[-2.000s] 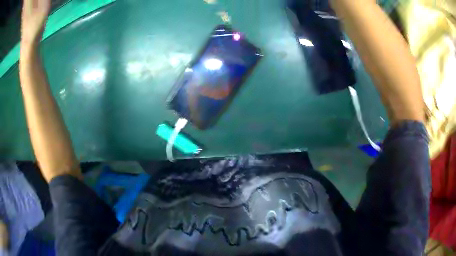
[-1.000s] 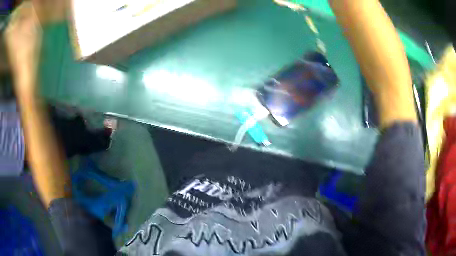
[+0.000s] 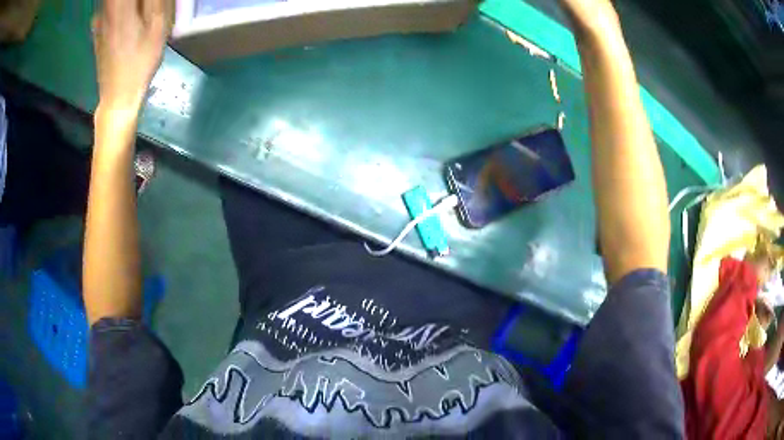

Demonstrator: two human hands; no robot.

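A brown carton (image 3: pixel 335 30) with a pale top lies at the top edge of the picture, cut off by it. My left hand (image 3: pixel 133 39) is at the carton's left end, fingers cut off by the top edge; I cannot tell whether it grips. My right hand is out of the picture; only its wrist and forearm show, right of the carton. A black phone (image 3: pixel 511 176) lies on the dark-green worktable (image 3: pixel 284 129), with a white cable (image 3: pixel 400 239) at its left end. A teal stick (image 3: pixel 426 220) lies beside it, under the cable.
A light-green strip (image 3: pixel 662 125) runs along the table's far side. A person in red (image 3: pixel 729 352) sits at the right by yellow wrapping (image 3: pixel 726 232) and a white cord. Blue stools (image 3: pixel 58 322) stand below left and under the table edge.
The carton has come into view at the top. My view has turned, so the phone and teal stick sit further right. The second black phone no longer shows.
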